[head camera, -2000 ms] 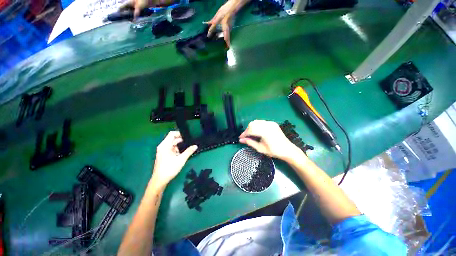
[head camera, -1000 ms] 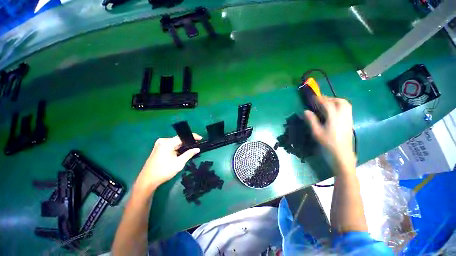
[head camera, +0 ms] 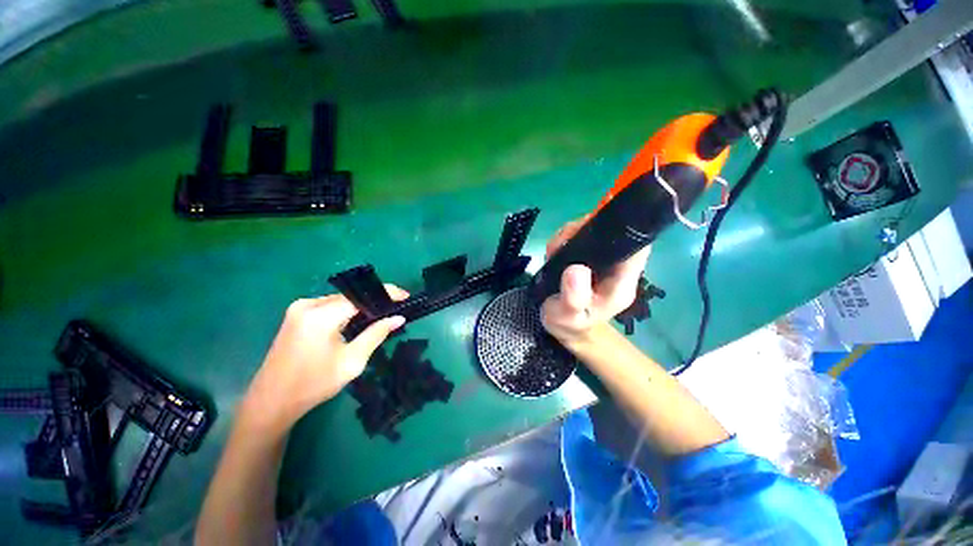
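Observation:
My left hand (head camera: pixel 320 347) holds a black three-pronged bracket (head camera: pixel 443 293) by its left end, between thumb and fingers, tilted with its right end higher. My right hand (head camera: pixel 597 288) is shut around the black body of the orange-ended electric screwdriver (head camera: pixel 629 208), over the round screw dish (head camera: pixel 523 347). The screwdriver's tip is hidden behind the hand and dish area. Dark screws lie in the lower right of the dish. One heap of small black pieces (head camera: pixel 397 389) lies left of the dish; another (head camera: pixel 640 307) is partly hidden behind my right hand.
A black bracket (head camera: pixel 264 192) lies at the upper left, and another (head camera: pixel 339 11) is cut by the top edge. Overlapping brackets (head camera: pixel 128 389) lie at the lower left. A square fan (head camera: pixel 862 171) and a metal post (head camera: pixel 875 69) stand right. Cartons (head camera: pixel 891 304) and plastic bags (head camera: pixel 811 405) are below the bench edge.
My right hand has left the bracket, taken hold of the screwdriver and brought it left over the dish. My left hand still holds the bracket. The bench brackets appear further left.

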